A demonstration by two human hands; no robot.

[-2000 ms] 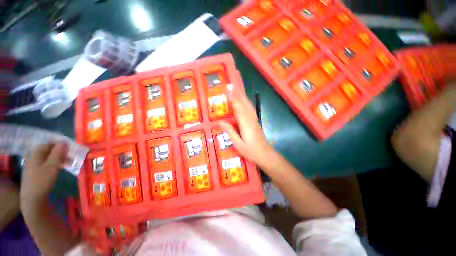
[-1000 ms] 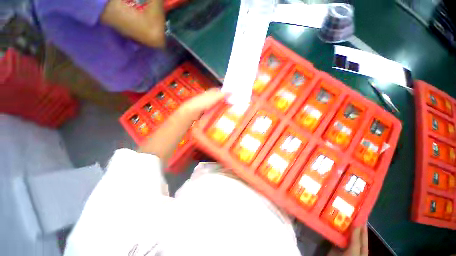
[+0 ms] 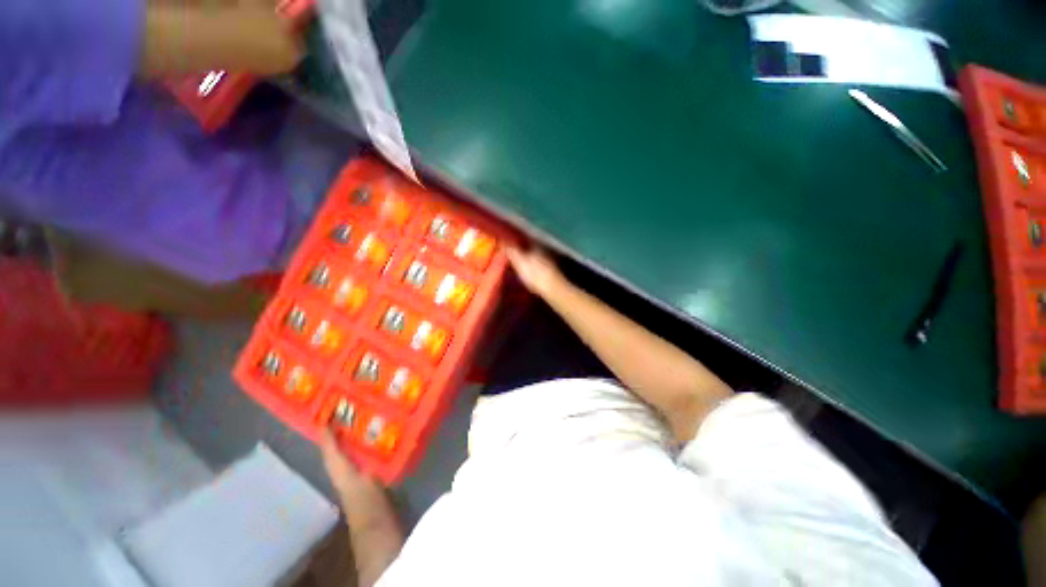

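A red-orange phone tray [image 3: 325,343] is off the table's edge at the left, tilted. Its two rows of pockets hold orange phones [image 3: 414,329] with silver-grey metal patches and small white labels. My left hand [image 3: 341,459] holds the tray's lower edge, its fingers partly hidden. My right hand [image 3: 535,268] is at the tray's upper right corner, its fingertips partly hidden by the tray. A long white label strip [image 3: 369,92] hangs down to the tray's top edge; neither of my hands touches it.
The green tabletop [image 3: 619,149] bears a sheet with dark squares [image 3: 860,54], a thin white stick [image 3: 898,128], a black pen [image 3: 938,294] and another phone tray [image 3: 1006,247] at the right. A person in purple [image 3: 172,206] is at the left. A grey-white box [image 3: 235,522] is below.
The tray has moved left and down, away from the table. My left hand has left the strip and now holds the tray's lower edge. My right hand has shifted to its upper right corner.
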